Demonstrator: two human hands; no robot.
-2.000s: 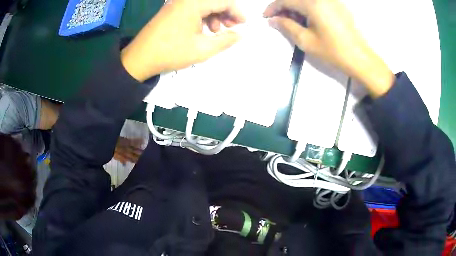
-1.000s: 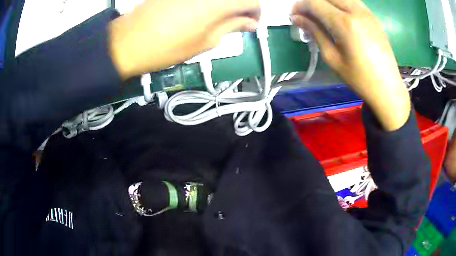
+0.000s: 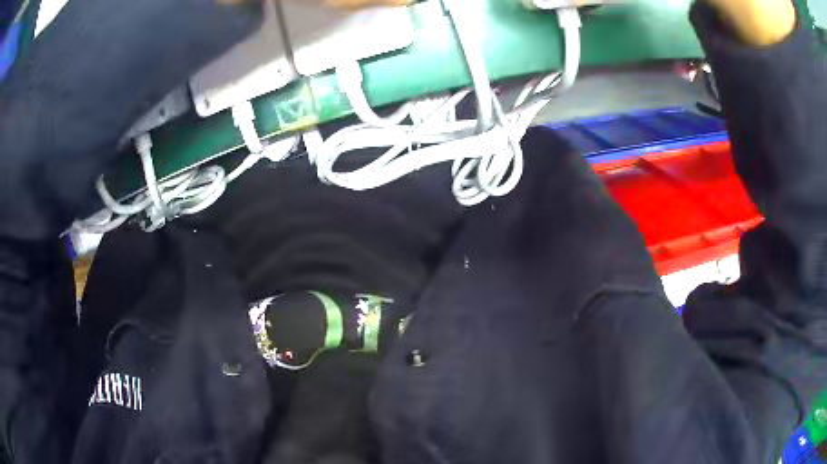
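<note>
Several white-grey power strips lie side by side at the near edge of the green bench, cut off by the top of the picture. White power cords leave their ends, loop over the edge and lie coiled against my lap. My right hand shows only as a piece near the wrist at the top right; its fingers are outside the picture. Of my left hand only a thin blurred strip, probably fingers, shows at the top edge. What either hand holds is hidden.
A red bin with white items stands below the bench at the right, with a blue crate behind it. Another smaller coil of cord hangs at the left. Green and blue plastic shows at the lower right corner.
Both hands have moved up, mostly out of the picture, with the right hand also further right. The strips and cords sit slightly differently in view, and less of the red bin shows.
</note>
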